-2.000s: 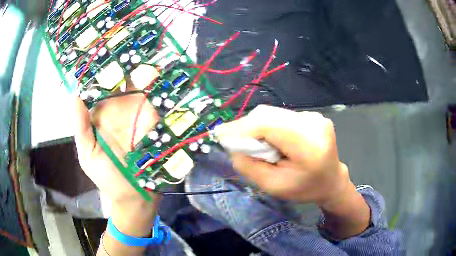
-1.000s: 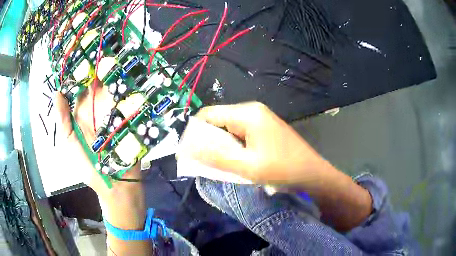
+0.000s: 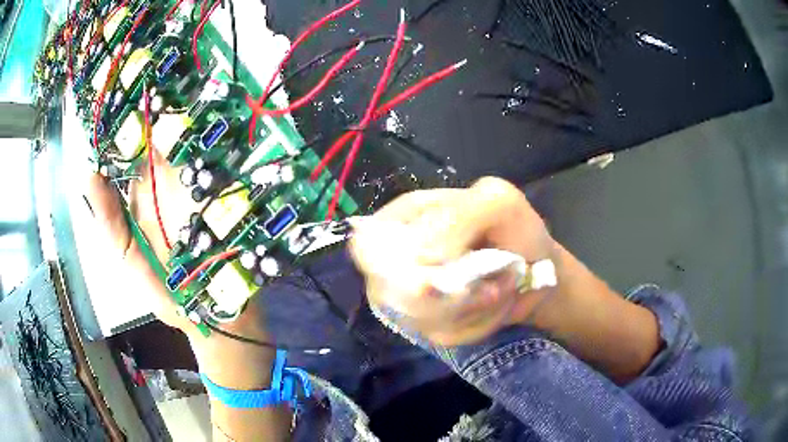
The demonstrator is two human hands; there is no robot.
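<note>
A green PCB panel point(image 3: 246, 142) with yellow-taped transformers, blue USB sockets and small round capacitors slants across the left of the view. My left hand point(image 3: 160, 207), with a bright blue wrist strap point(image 3: 251, 395), holds it from beneath at its left and lower edges. Red lead wires point(image 3: 371, 108) and black leads stick out past its right edge. My right hand point(image 3: 458, 259) is closed around a crumpled white tissue point(image 3: 484, 269), its fingertips at the panel's lower right corner. What lies under those fingertips is hidden.
A black mat point(image 3: 665, 69) lies beyond the panel, with a pile of black wires point(image 3: 562, 43) and white bits. A white sheet point(image 3: 104, 268) lies under the panel. A side tray point(image 3: 43, 363) at lower left holds black pieces. Denim-clad legs show below.
The panel has shifted left since the earliest frame. My right hand moved left off the board, then slightly right, and the tissue now shows between its fingers.
</note>
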